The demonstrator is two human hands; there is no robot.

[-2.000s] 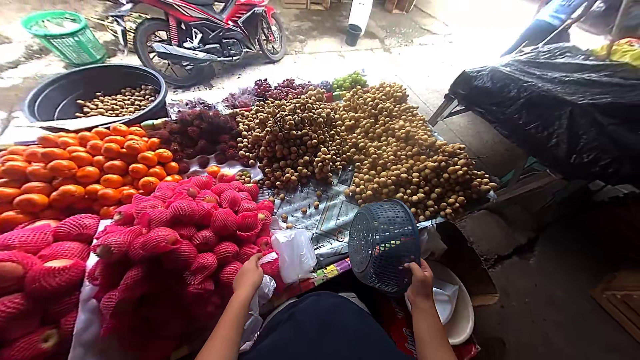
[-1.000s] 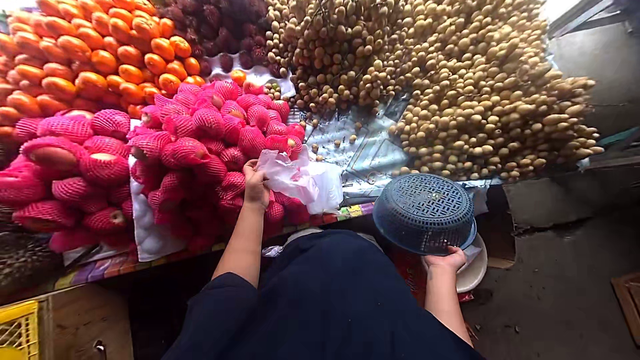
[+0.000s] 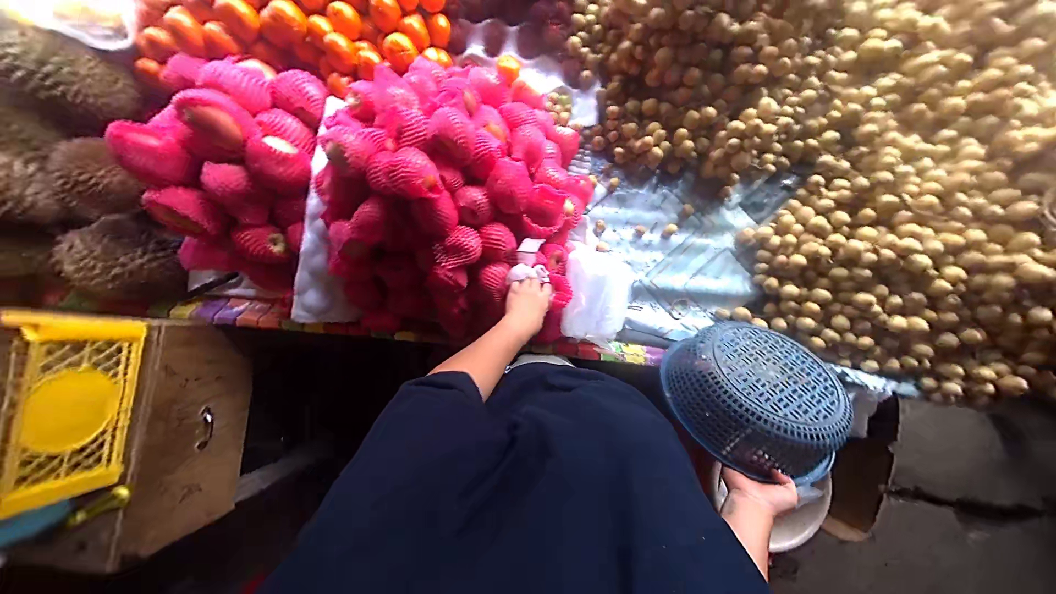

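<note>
My right hand (image 3: 759, 495) grips the rim of a blue plastic basket (image 3: 755, 396), which is tilted with its slotted base toward me, over the stall's edge. My left hand (image 3: 528, 301) is at the front of a heap of fruit in pink foam nets (image 3: 437, 190), its fingers closed around a small whitish bunched piece, perhaps thin plastic or cloth. Just right of that hand lies a stack of clear white plastic bags (image 3: 596, 293). Small round tan fruits, like longans (image 3: 916, 272), are piled on silvery sheeting (image 3: 676, 239) behind the basket.
Orange fruits (image 3: 338, 33) lie at the back, with more pink-netted fruit (image 3: 231, 157) and large spiky fruits, apparently durians (image 3: 107, 181), at left. A yellow crate (image 3: 74, 404) and a cardboard box (image 3: 186, 421) stand below left. A white basin (image 3: 800, 524) is under the basket.
My left hand has moved off the white plastic bags onto the netted fruit. The basket stays in my right hand. The view has swung down and left.
</note>
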